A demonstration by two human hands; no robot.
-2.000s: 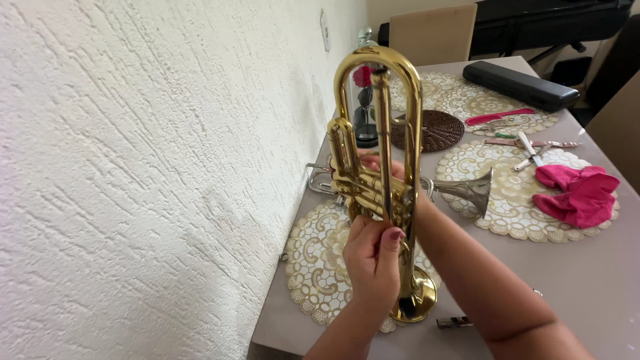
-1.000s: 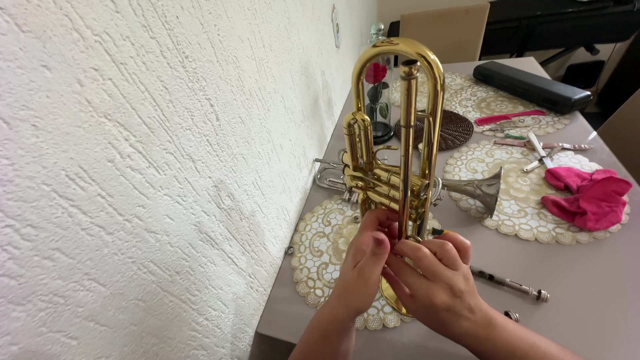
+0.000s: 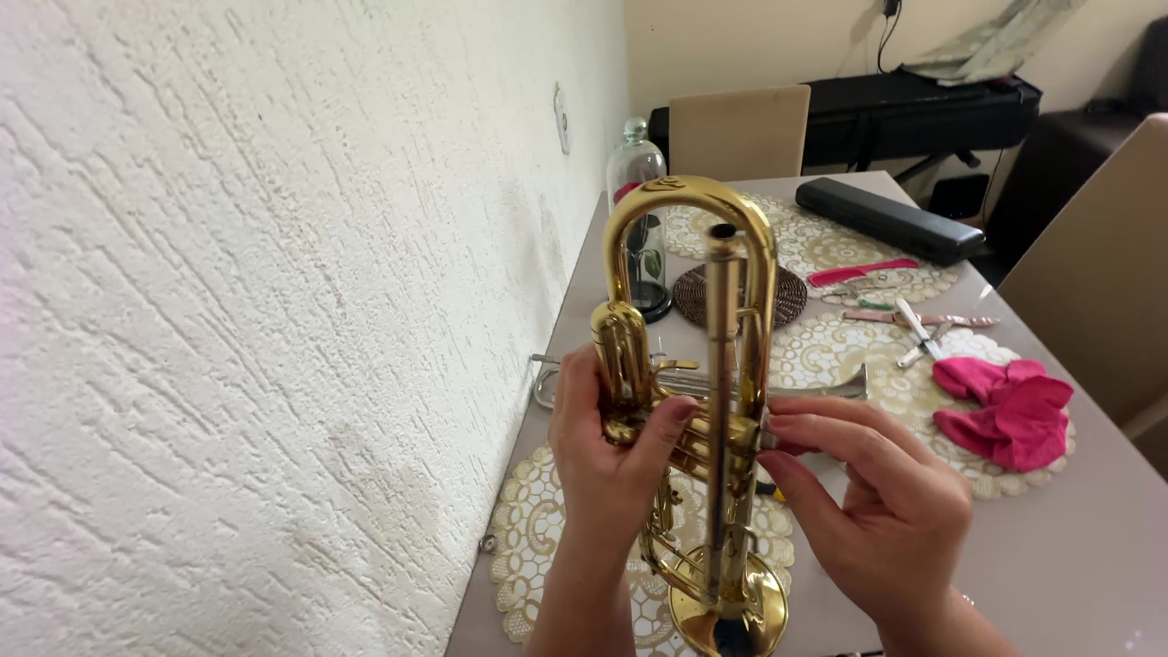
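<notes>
A brass trumpet (image 3: 693,192) stands upright before me, its bell pointing down over a gold-and-white lace placemat (image 3: 525,566). My left hand (image 3: 602,447) is wrapped around the valve section, thumb across the front. With thumb and fingertips, my right hand (image 3: 871,502) pinches a small part at the right end of the valves; the fingers hide most of that part. Behind the brass one, a silver-coloured trumpet (image 3: 849,383) lies on the table, partly hidden by the hands.
A textured white wall (image 3: 319,319) borders the table on the left. Farther back are a glass dome (image 3: 636,169), a woven brown mat (image 3: 785,297), a black case (image 3: 890,219) and a pink comb (image 3: 862,272). A pink cloth (image 3: 1004,411) and a white-handled knife (image 3: 917,327) lie at right.
My right hand has moved from the lower tubing up to the right end of the valves. My left hand, lower on the tubing a second ago, now grips the valve section. The view has tilted upward.
</notes>
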